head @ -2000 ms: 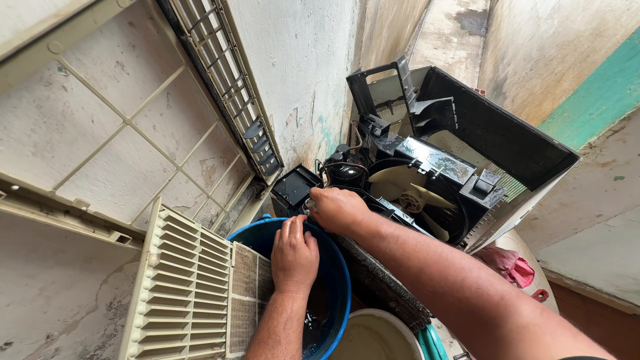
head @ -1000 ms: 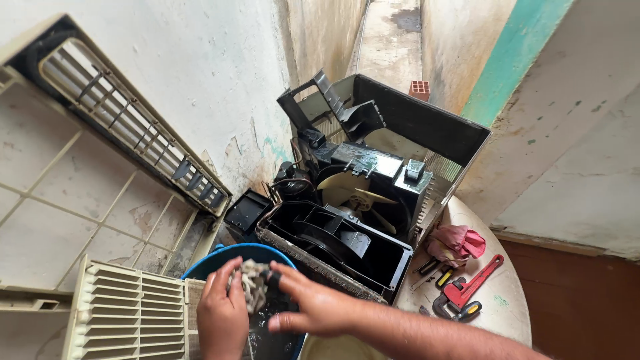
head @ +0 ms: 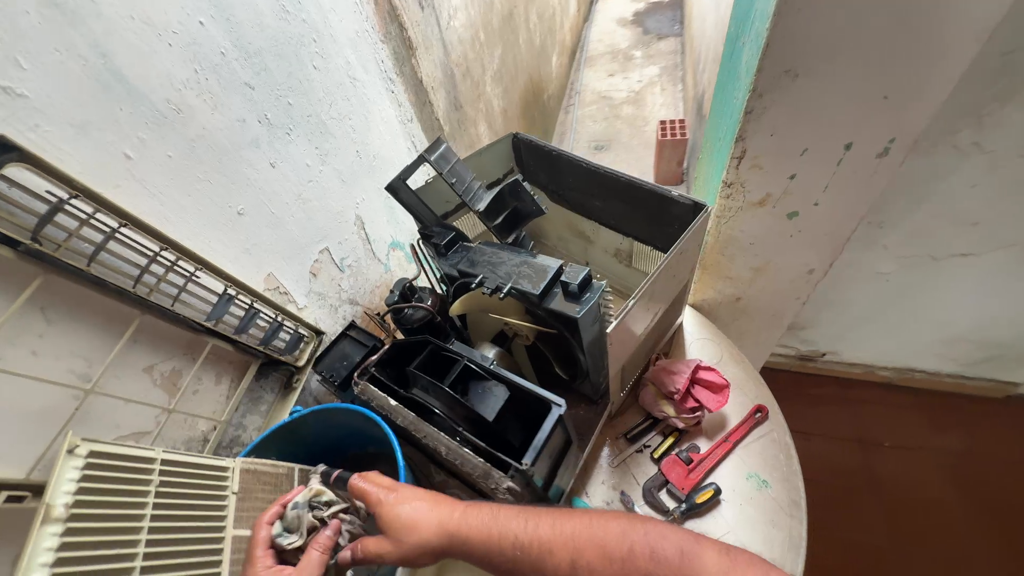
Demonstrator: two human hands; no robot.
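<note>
At the bottom, my left hand [head: 292, 536] is closed round a crumpled, patterned cloth [head: 316, 516]. Against the cloth's right side rests my right hand [head: 400, 516], with a small dark cylindrical item [head: 336, 478] between its thumb and fingers; what that item is, I cannot tell. Both hands are over a blue bucket [head: 344, 416]. A cream louvred front grille [head: 144, 508] with a mesh filter [head: 268, 484] stands left of them. Right of the bucket is an opened air conditioner [head: 472, 408] with its fan blade [head: 488, 316] exposed.
A round table [head: 768, 448] holds a red pipe wrench [head: 712, 456], a screwdriver [head: 696, 502] and a pink cloth [head: 684, 390]. The unit's metal casing [head: 656, 312] stands behind. A slatted frame [head: 160, 264] leans at the left wall. A hollow brick [head: 670, 152] stands farther back.
The cloth was between my hands one second ago, with the right hand more open; the right fingers have now closed in on it. The view has swung to the right.
</note>
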